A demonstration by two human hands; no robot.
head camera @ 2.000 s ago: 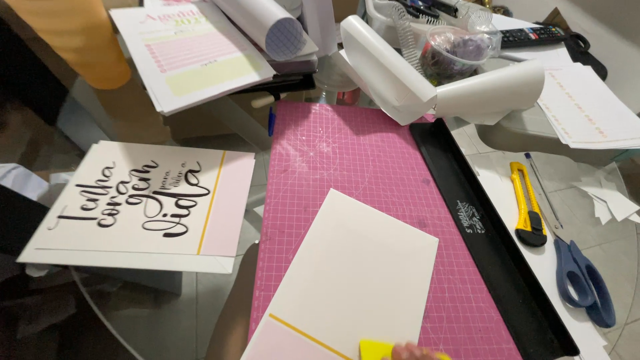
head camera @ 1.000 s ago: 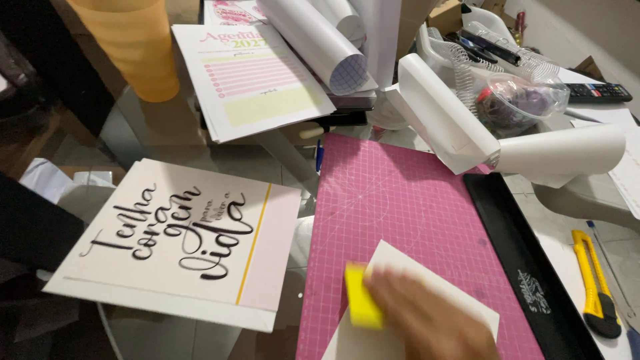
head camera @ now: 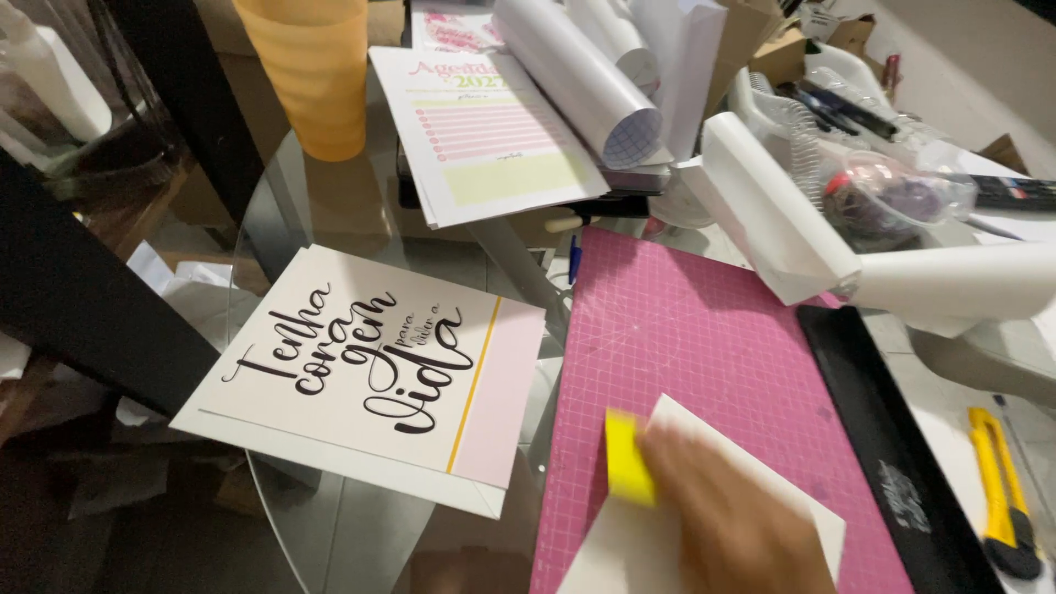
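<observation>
My right hand (head camera: 734, 495), blurred, grips a flat yellow tool (head camera: 630, 458), perhaps a squeegee, and holds it on a white sheet or board (head camera: 796, 507). That sheet lies slanted on a pink gridded cutting mat (head camera: 693, 330). To the left, a lettered card (head camera: 346, 355) with a gold line and a pink band rests on more white pieces on the glass table. Along the mat's right side runs a black bar (head camera: 866, 429). A yellow utility knife (head camera: 997, 487) lies farther right. My left hand is not in view.
An orange cup (head camera: 318, 82) stands at the upper left, beside printed planner sheets (head camera: 495, 132) and a paper roll (head camera: 577, 82). Curled white paper (head camera: 775, 214) overlaps the mat's far edge. Behind it are wire spirals (head camera: 802, 165) and a clear tub (head camera: 891, 198). The table's glass edge (head camera: 256, 487) curves at left.
The yellow tool and hand, at the bottom edge two seconds ago, have moved up the sheet toward its far corner. The view has shifted left.
</observation>
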